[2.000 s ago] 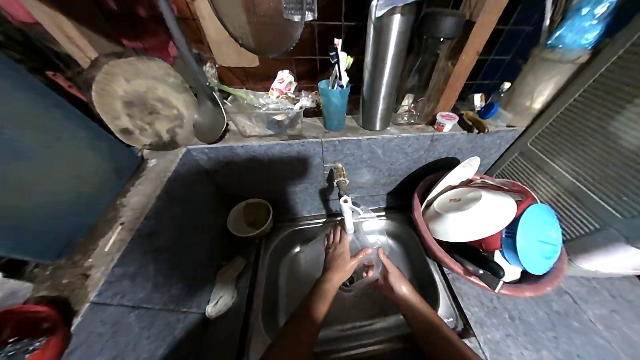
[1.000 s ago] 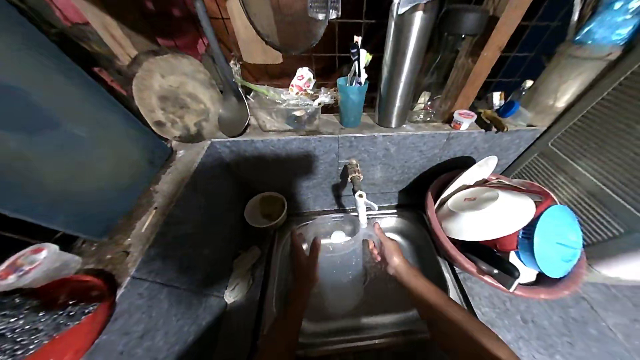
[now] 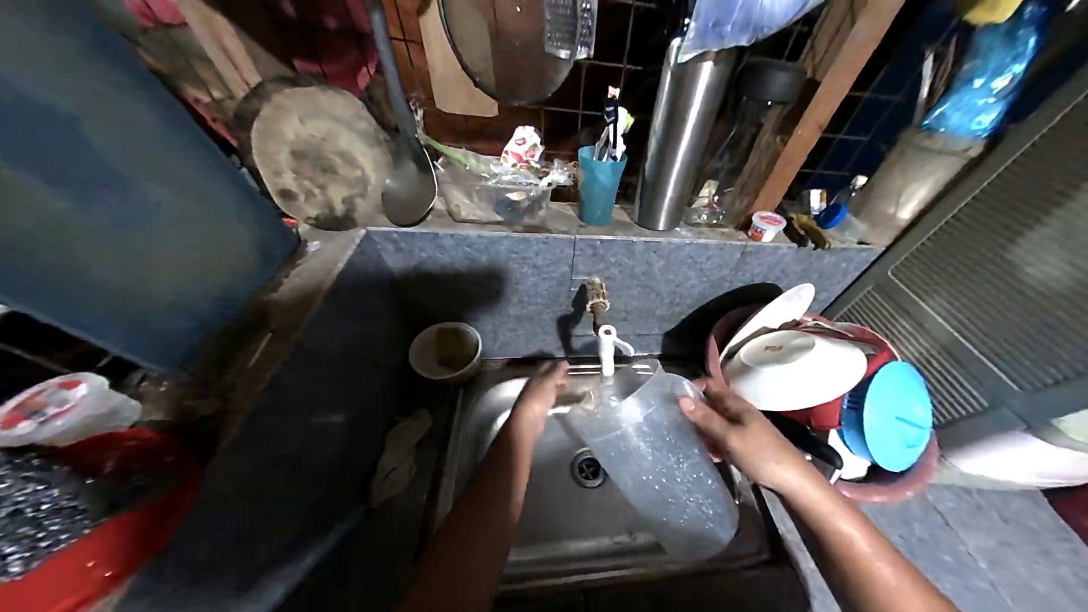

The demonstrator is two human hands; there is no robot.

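Note:
A clear plastic pitcher lies tilted over the stainless steel sink, its mouth just under the white plastic faucet. My right hand grips the pitcher near its rim, on the right side. Left of the pitcher's mouth, my left hand is raised with nothing in it, near the sink's back edge. Water drops cover the pitcher's wall. The sink's drain shows between my left forearm and the pitcher.
Right of the sink stands a reddish basin with white bowls and a blue plastic container. A small bowl sits at the sink's back left corner. Behind, a ledge holds a teal cup and a steel tumbler. A red basin is at left.
One second ago the clear pitcher was in the sink between both hands; now it is tilted to the right in my right hand. My left hand is apart from it.

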